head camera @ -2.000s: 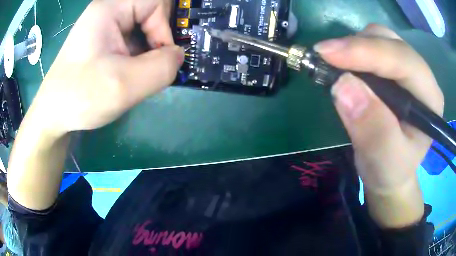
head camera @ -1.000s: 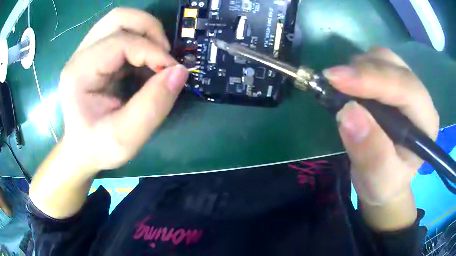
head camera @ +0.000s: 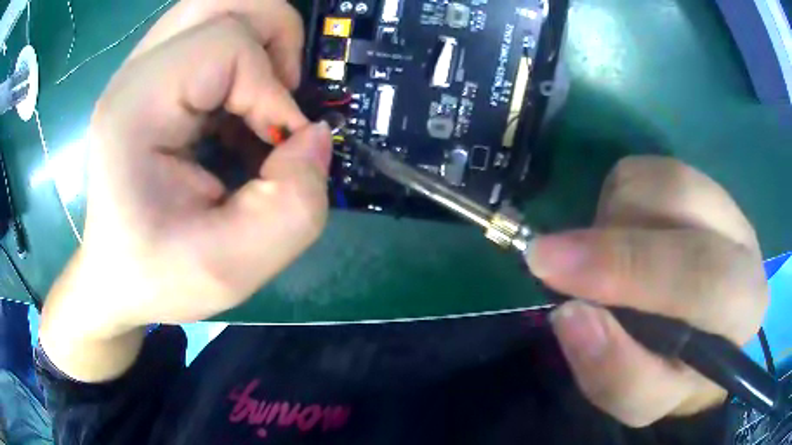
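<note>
The black circuit board (head camera: 408,104) sits in its black housing at the top centre. My right hand (head camera: 643,295) holds the soldering iron (head camera: 434,191) by its dark handle. The iron's tip is at the wires and pads on the board's lower left edge; exact contact cannot be told. My left hand (head camera: 217,165) is pinched beside that edge, thumb and forefinger together on a thin lead wire, mostly hidden by the fingers. An orange-red bit (head camera: 278,133) shows between the fingers. Red wires (head camera: 333,102) and a blue wire (head camera: 339,199) show at the board edge.
A white spool (head camera: 21,83) stands at the far left, with a thin strand trailing down from it. Another thin strand (head camera: 113,56) lies at the upper left. A pale object (head camera: 760,39) is cut off at the upper right. The bench's pale front edge (head camera: 391,322) runs below the hands.
The board appears lower and larger in view. The iron's tip has moved from the board's white connector down to the wires at the left edge. My left hand stays pinched beside the board.
</note>
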